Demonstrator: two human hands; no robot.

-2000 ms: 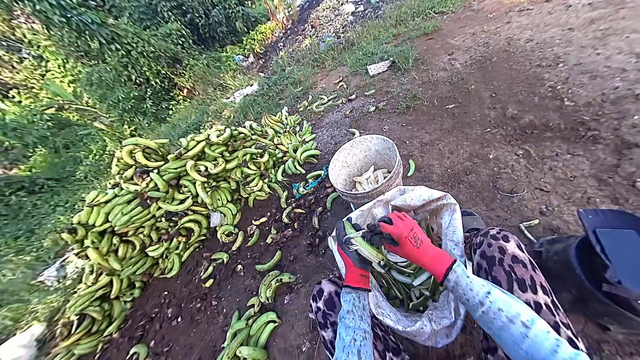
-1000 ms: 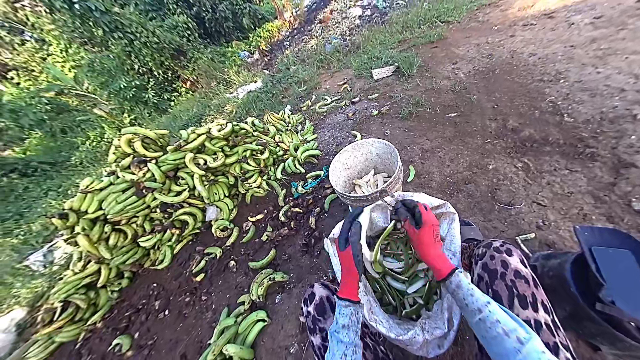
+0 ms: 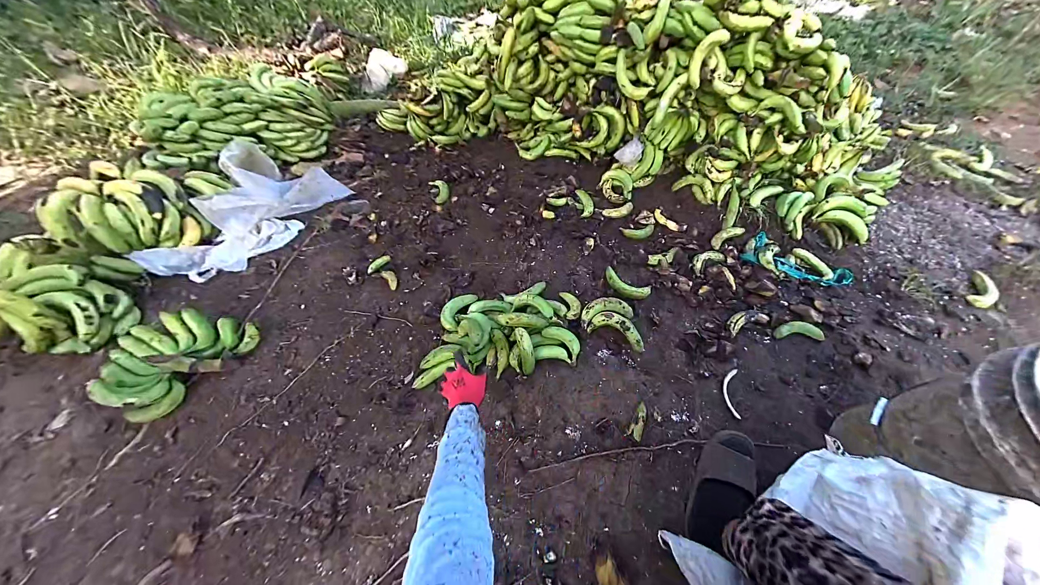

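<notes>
My left hand (image 3: 464, 383), in a red and black work glove, reaches out to the near left edge of a small group of green plantains (image 3: 520, 329) on the soil. Its fingertips touch or overlap the nearest fruit; whether they have closed on it is hidden by the glove. My right hand is out of the frame. At the lower right, the white woven sack (image 3: 910, 504) lies beside my leg, its opening not visible.
A large heap of plantains (image 3: 691, 81) rises at the back. More bunches (image 3: 175, 349) lie at left, near a clear plastic bag (image 3: 248, 207). Turquoise netting (image 3: 800, 266) and loose fruit are at right. The bucket (image 3: 942, 422) stands near my sandalled foot (image 3: 723, 479).
The view has swung far to the left. My left hand has left the sack and reached to the plantains on the ground. My right hand, earlier at the sack, has gone out of view.
</notes>
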